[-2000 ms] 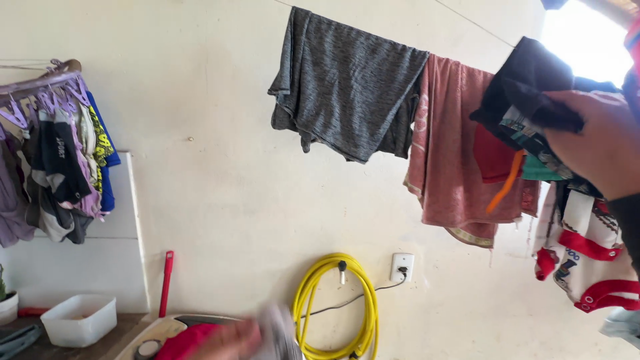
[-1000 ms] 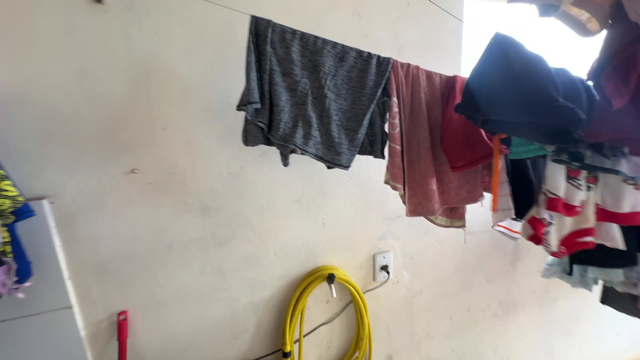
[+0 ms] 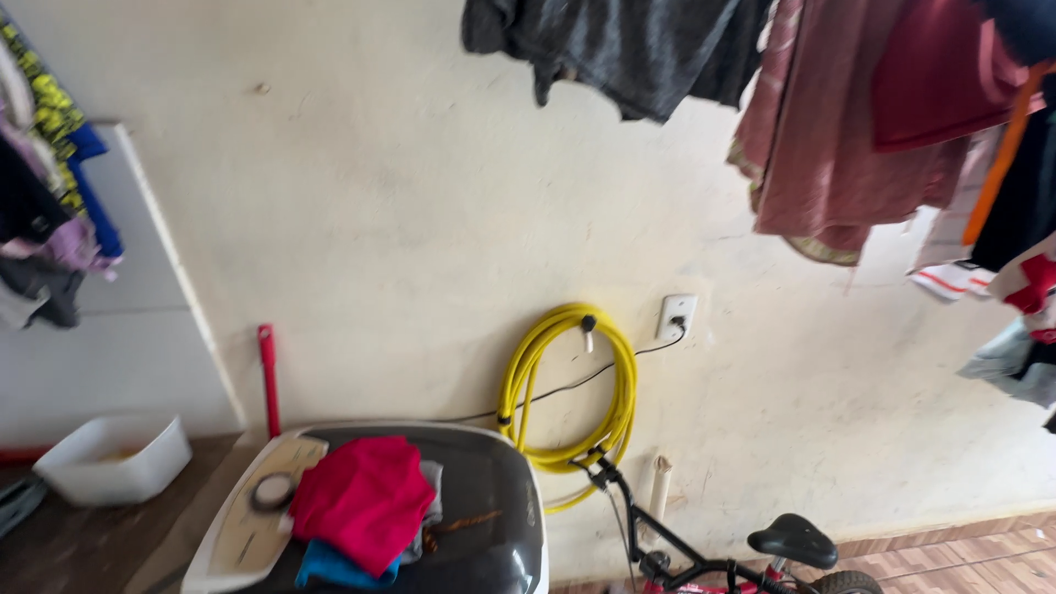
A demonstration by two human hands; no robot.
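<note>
Neither of my hands shows in the head view now. A small pile of clothes lies on the dark lid of a washing machine (image 3: 487, 495): a crimson cloth (image 3: 363, 499) on top, a blue cloth (image 3: 346, 566) and a grey cloth (image 3: 431, 487) partly under it. Along the top right hang a dark grey garment (image 3: 627, 49), a dusty pink towel (image 3: 825, 140) and a dark red garment (image 3: 940, 82), with more clothes at the right edge. More garments (image 3: 49, 165) hang at the left edge.
A coiled yellow hose (image 3: 516, 371) hangs on the wall beside a power outlet (image 3: 676, 318) with a plugged cord. A bicycle (image 3: 685, 549) stands right of the machine. A white plastic tub (image 3: 115, 462) rests on a counter at left, near a red handle (image 3: 269, 379).
My hands, seen two seconds ago at the hanging clothes on the right and low over the machine, are out of view. The view has tilted down.
</note>
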